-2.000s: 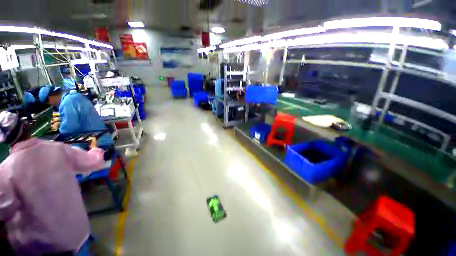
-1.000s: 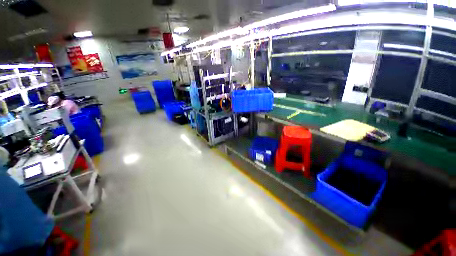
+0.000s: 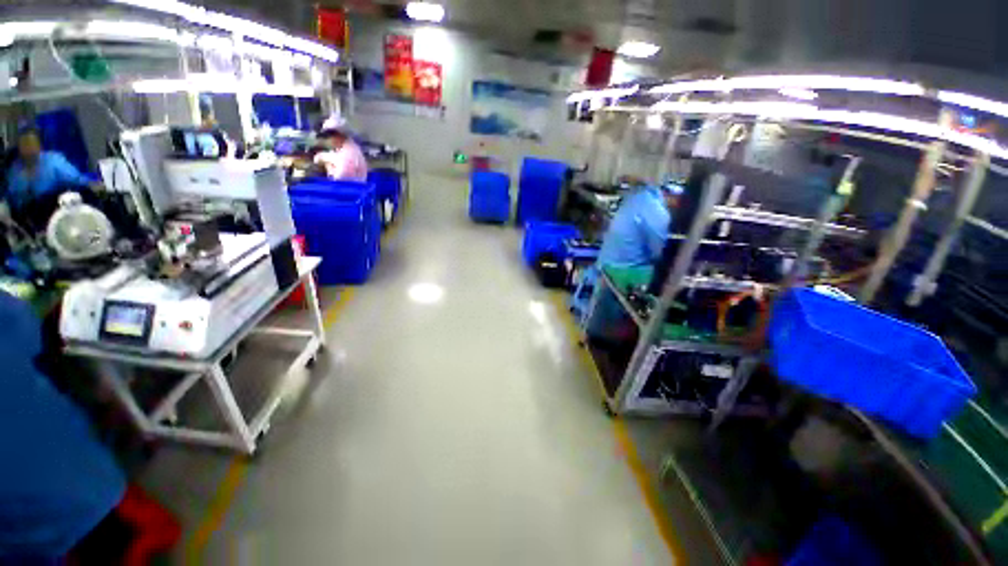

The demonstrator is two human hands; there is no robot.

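Note:
Neither of my hands is in the picture. Nearest on the right, a blue plastic bin (image 3: 868,354) stands at the end of the green-matted bench (image 3: 984,448). A metal rack (image 3: 707,299) stands just beyond it. On the left, a white machine with a small screen (image 3: 182,304) stands on a white-framed table (image 3: 227,392). The picture is somewhat blurred.
The pale floor aisle (image 3: 442,409) runs ahead between yellow lines. A person in blue (image 3: 636,238) is at the right, a blue sleeve (image 3: 44,431) at the near left. Blue bins (image 3: 335,230) line the left; more (image 3: 490,196) stand ahead. A red stool (image 3: 130,533) is lower left.
The view has moved forward along the aisle. The rack and blue bin on the right are now nearer; the red stool and pale sheet seen there before are out of view. The white machine is now nearer.

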